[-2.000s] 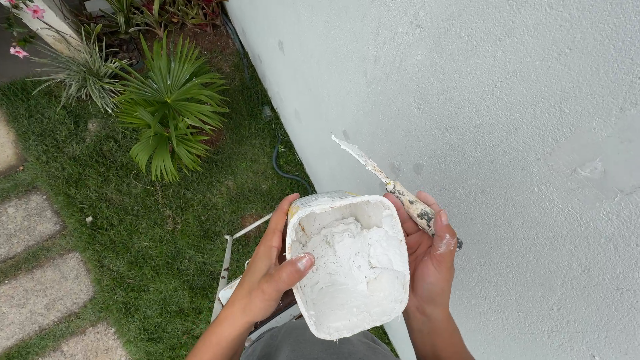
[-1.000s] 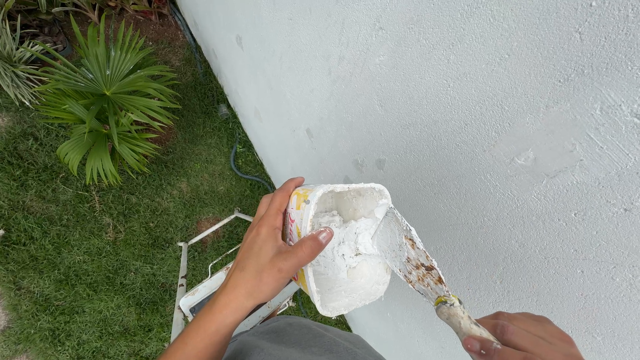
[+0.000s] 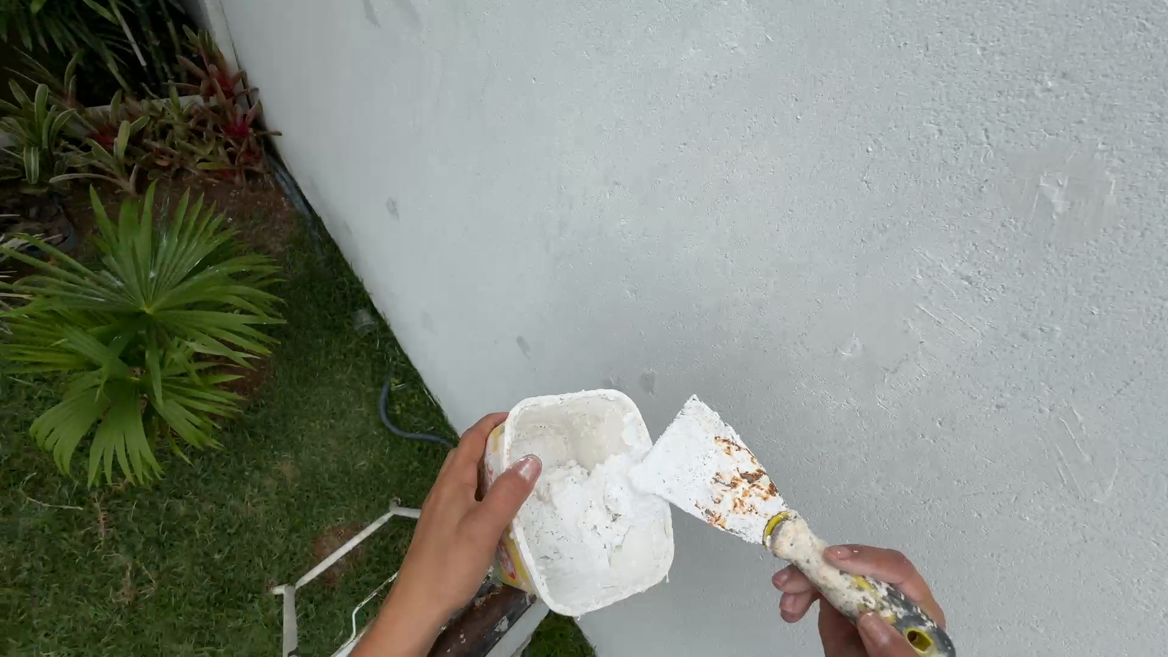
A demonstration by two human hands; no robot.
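My left hand (image 3: 465, 520) grips a square plastic tub (image 3: 602, 593) by its left side, thumb over the rim. White filler paste (image 3: 584, 511) partly fills the tub, whose mouth faces the camera. In my right hand (image 3: 867, 593) is the handle of a putty knife (image 3: 721, 474). The wide blade, coated with white paste and marked with rust-brown patches, points up and left, and its lower left corner is at the tub's right edge. Whether the blade touches the paste cannot be made out. Both hands are in front of a pale textured wall (image 3: 776, 228).
Below the tub on the left is a white metal frame (image 3: 342, 547), perhaps a ladder, with a dark paint-spotted part (image 3: 484, 620). A fan-leaved palm (image 3: 146, 310) grows from the grass (image 3: 274, 493). A hose (image 3: 401, 424) lies along the wall's foot, and reddish plants (image 3: 228, 119) grow behind.
Two seconds ago the putty knife was edge-on beside the tub at my right hand. A second ago its blade reached over the tub's mouth; now most of the blade is outside, to the right.
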